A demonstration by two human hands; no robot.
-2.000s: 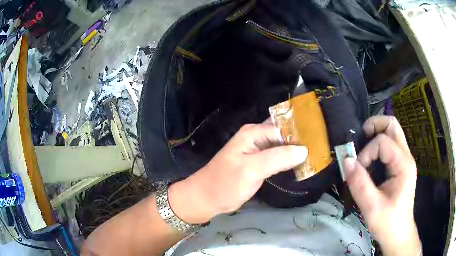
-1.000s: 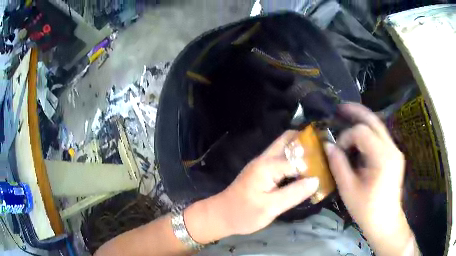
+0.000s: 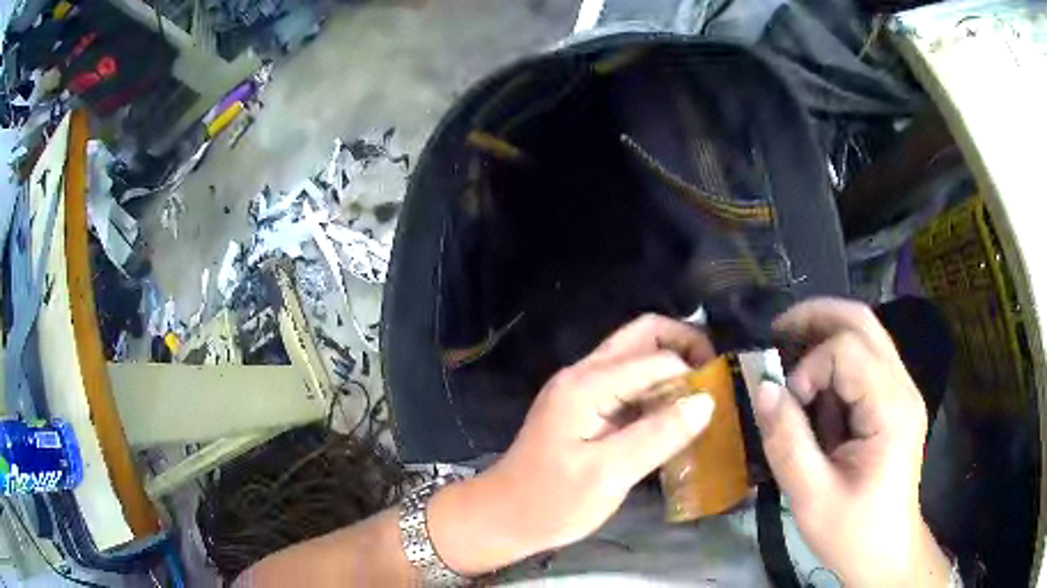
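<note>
The dark jeans (image 3: 419, 345) lie with their wide waist opening facing me. A tan-orange patch (image 3: 718, 442) hangs at the near right side of the waistband, its lower end curled and shiny. My left hand (image 3: 597, 425) pinches the patch between thumb and fingers at its upper left. My right hand (image 3: 855, 425) is just right of the patch, thumb and fingers closed on a small whitish label (image 3: 762, 370) beside the dark band. No snips can be made out.
A pale worktable edge (image 3: 976, 103) curves down the right, with a yellow crate (image 3: 976, 287) below it. On the left are an orange-edged table (image 3: 86, 333), a blue can or bottle (image 3: 40, 454) and white scraps (image 3: 310, 230) on the floor. Pale cloth lies under my hands.
The jeans opening has shifted right in view. The patch, flatter two seconds ago, is now curled and lower. My left hand has moved slightly right and stays on it; the whitish label shows again by my right thumb.
</note>
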